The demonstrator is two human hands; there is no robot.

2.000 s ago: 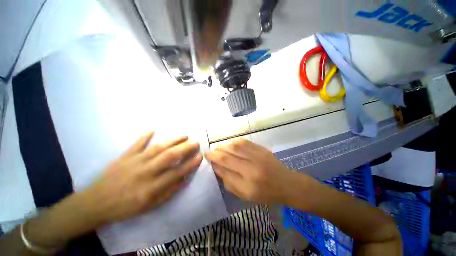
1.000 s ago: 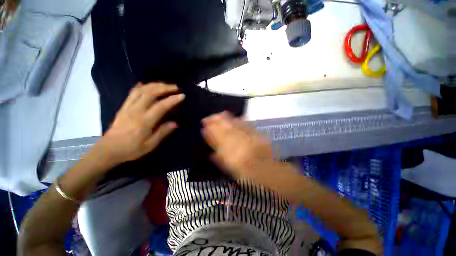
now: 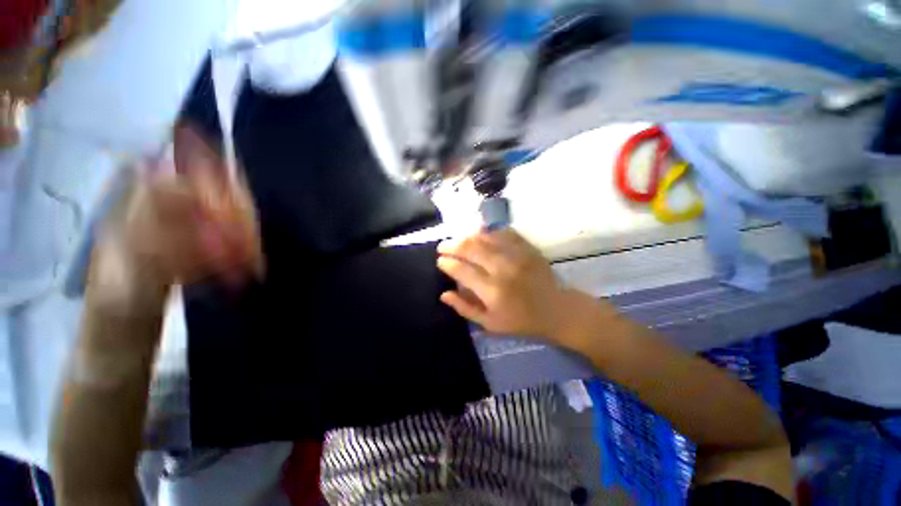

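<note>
The dark panel (image 3: 316, 346) lies flat on the machine bed and hangs over the table's front edge. A second dark piece (image 3: 296, 158) lies behind it, with a pale gap between them near the needle. My left hand (image 3: 203, 222) is blurred, over the left side of the dark cloth; its grip cannot be told. My right hand (image 3: 499, 282) rests at the panel's right edge, fingers slightly apart, just below the grey ribbed knob (image 3: 495, 213). The sewing machine head (image 3: 593, 89) is above, blurred; the needle cannot be made out.
Red and yellow scissors handles (image 3: 642, 168) lie right of the needle beside a light blue fabric strip (image 3: 726, 217). A small dark block (image 3: 856, 235) is at the table's right end. Blue crates (image 3: 647, 435) stand below. Pale cut pieces (image 3: 59, 247) are at left.
The white panel seen first is gone from under my hands, and dark cloth lies there. Since the middle frame, my left hand has moved left and my right hand has come to the panel's right edge.
</note>
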